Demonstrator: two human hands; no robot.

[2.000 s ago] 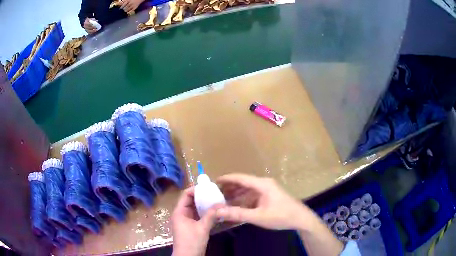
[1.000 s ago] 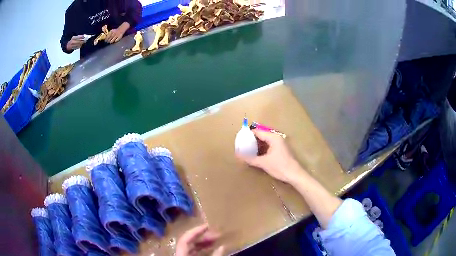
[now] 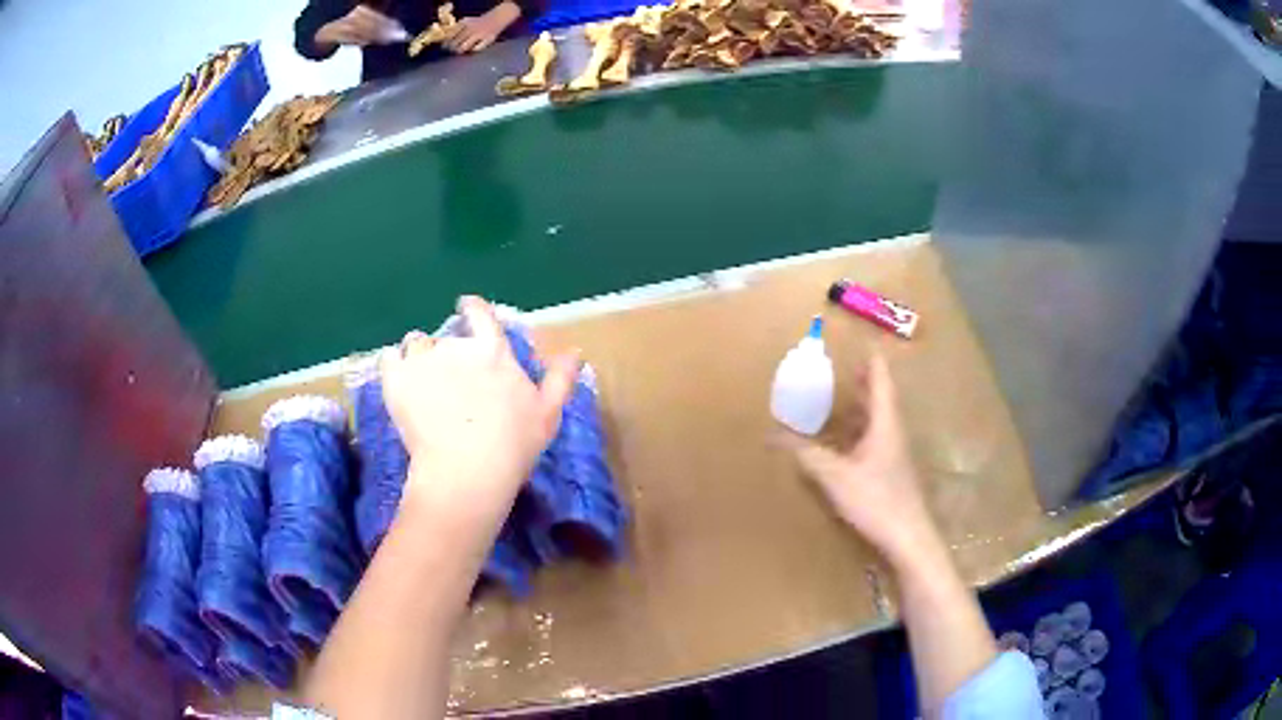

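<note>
Several wrinkled blue fabric tubes [image 3: 307,485] with pale scalloped trim at their far ends stand in a slanting row at the bench's left. My left hand [image 3: 471,408] is over the tubes at the row's right part, fingers at the trimmed ends; it hides parts of them, and whether it grips one cannot be told. The white squeeze bottle [image 3: 803,388] with a blue tip is on the bench right of centre, tip pointing away. My right hand [image 3: 875,471] is just right of and below it, empty, thumb and fingers apart.
A pink lighter [image 3: 875,308] lies beyond the bottle. A grey partition [image 3: 1097,211] stands right, a reddish one [image 3: 106,408] left. The green belt [image 3: 605,183] runs behind the bench. Across it are brown pieces [image 3: 759,35] and a person's hands. A crate of tubes [image 3: 1069,647] is below right.
My right hand has let go of the bottle, which is now on the bench. My left hand has moved from the bench's front edge forward onto the blue tubes. The view has shifted left.
</note>
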